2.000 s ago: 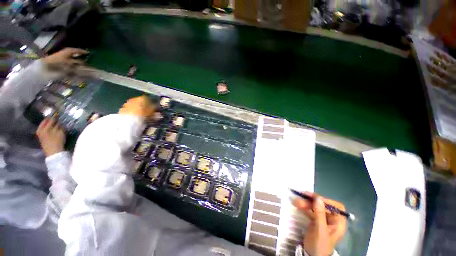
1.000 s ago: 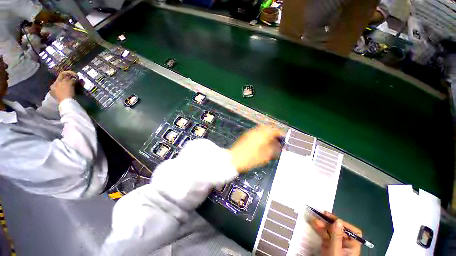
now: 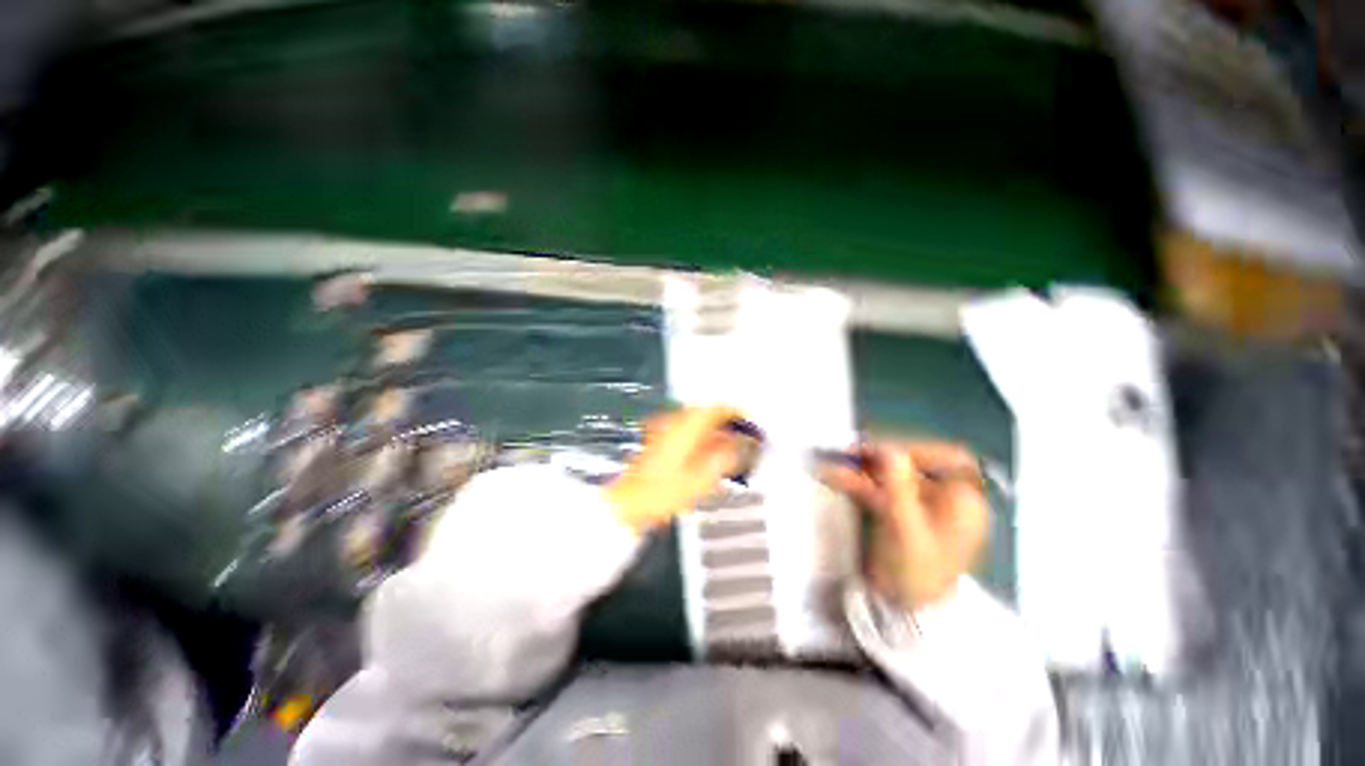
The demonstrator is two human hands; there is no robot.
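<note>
The frame is blurred. My left hand [image 3: 686, 467] is over the label strips, its fingers closed on a small dark watch housing [image 3: 743, 446]. My right hand [image 3: 916, 516] is just to the right and holds dark thin tweezers [image 3: 838, 457] like a pen, tip pointing left toward the housing. A gap shows between tip and housing. The grey-brown label sheet [image 3: 737, 576] runs below my left hand. The mostly white liner sheet [image 3: 808, 352] lies beside it, partly behind my hands. Any adhesive piece at the tip is too blurred to tell.
A clear blister tray [image 3: 524, 374] with blurred housings lies left, partly behind my left sleeve. White paper sheets [image 3: 1078, 449] with a single dark housing [image 3: 1127, 404] lie right. A pale rail [image 3: 494, 270] separates the bench from the green conveyor belt [image 3: 674, 150], which carries a blurred housing [image 3: 479, 201].
The view has swung and blurred. My left hand has moved right from the tray's edge over the strips, with the dark housing now showing in it. My right hand and the tweezers are now close to it.
</note>
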